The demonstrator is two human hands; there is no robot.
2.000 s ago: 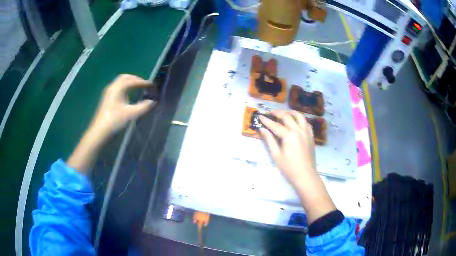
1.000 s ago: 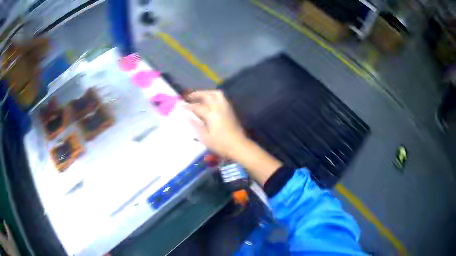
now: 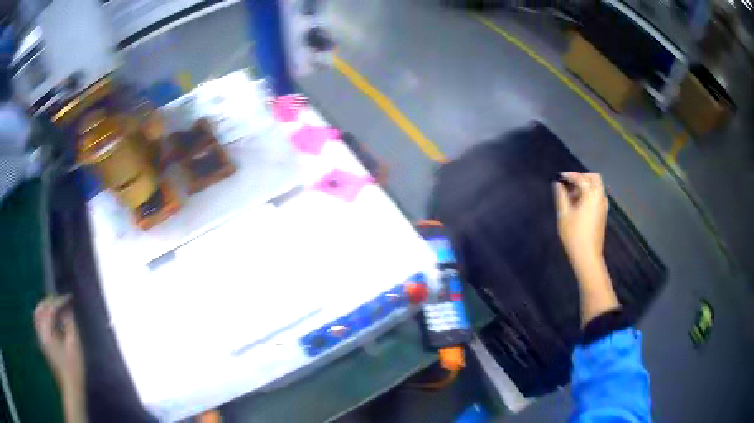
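My right hand (image 3: 584,216) is above the wide black tray stack (image 3: 504,206) at the right, thumb and fingers pinched on a small black part (image 3: 567,180), hard to see against the dark tray. My left hand (image 3: 59,330) is at the far left edge, blurred, fingers curled; whether it holds something cannot be told. Orange fixtures (image 3: 201,157) stand on the white worktable at upper left; another fixture (image 3: 157,208) is partly hidden under the gold machine head (image 3: 116,153).
Pink squares (image 3: 343,183) lie along the worktable's right edge. A blue button panel (image 3: 355,320) with a red knob (image 3: 416,291) is on its front edge. A handheld controller (image 3: 444,301) stands between worktable and trays. Green conveyor (image 3: 18,285) is at far left.
My right hand has moved from the fixtures, past the pink squares, to over the trays. The view has swung right. The gold head now stands over the fixtures.
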